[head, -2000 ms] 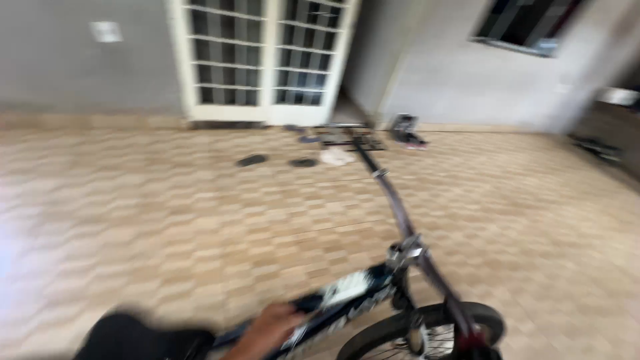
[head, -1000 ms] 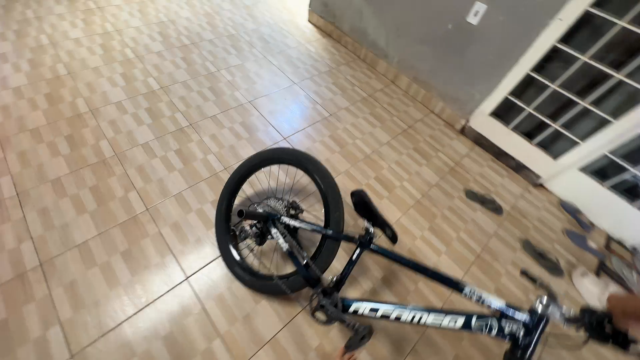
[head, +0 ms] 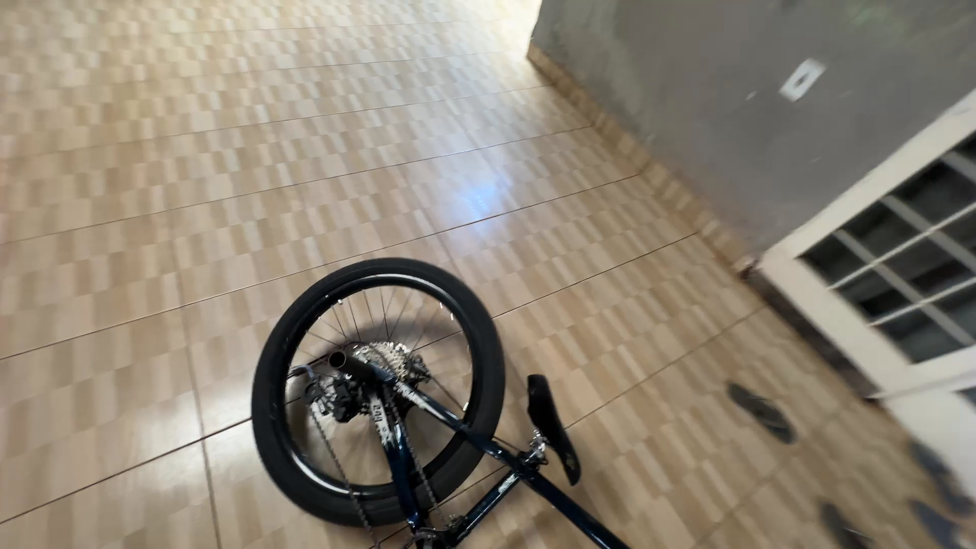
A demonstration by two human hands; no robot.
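Note:
A dark blue bicycle frame (head: 568, 507) enters from the bottom edge, its front part out of view. Its rear wheel (head: 488, 358) with a black tire shows left of the bottom middle. At the hub sit a silver cassette (head: 387, 357) and a rear derailleur (head: 335, 400), with the chain running down from them. A black tube-shaped peg (head: 338, 360) sticks out by the hub. The black saddle (head: 550, 427) is to the right of the wheel. Neither of my hands is in view, so what they hold or touch is hidden.
Glossy beige tiles cover the floor (head: 267, 191). A grey wall (head: 679, 99) with a white wall plate (head: 802, 80) rises at the upper right, beside a white door with glass panes (head: 846, 335). Dark flip-flops (head: 762, 412) lie on the floor near the door.
The view has swung strongly toward the rear wheel. The handlebar and front of the bicycle, seen earlier, are now out of view, as is the hand that showed near the frame.

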